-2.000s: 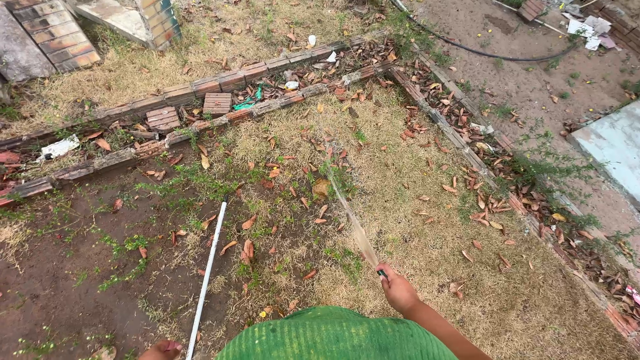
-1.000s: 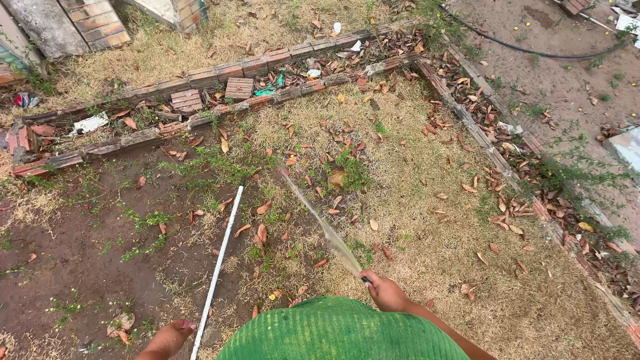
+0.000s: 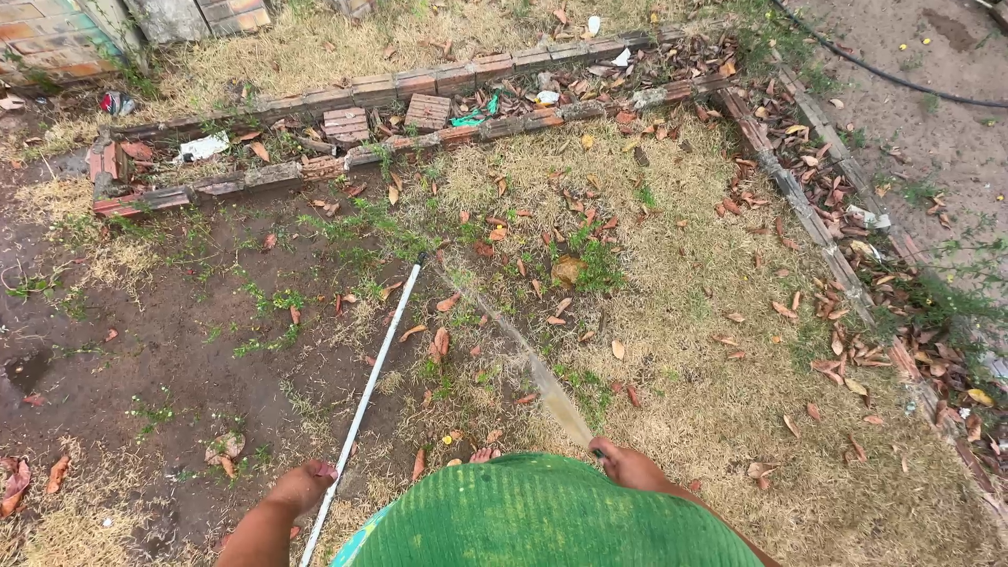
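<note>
My right hand is closed around the dark end of a hose, right of the green shirt. A fan of water sprays from it up and to the left, over dry grass and leaves. At the lower left my left hand is at a long white pole; its fingers are curled beside the pole, and whether they grip it I cannot tell. The pole slants up to a dark tip above wet soil. Toes of a bare foot show at the shirt's upper edge.
A low brick border holding leaves, loose bricks and litter crosses the far side. Another brick edging runs down the right. A stone lies among weeds ahead. Muddy soil spreads at left, and a black hose lies at upper right.
My left hand, mostly out of view at the lower edge two seconds ago, now shows with its forearm beside the pole. Water still sprays from my right hand. The view has shifted left.
</note>
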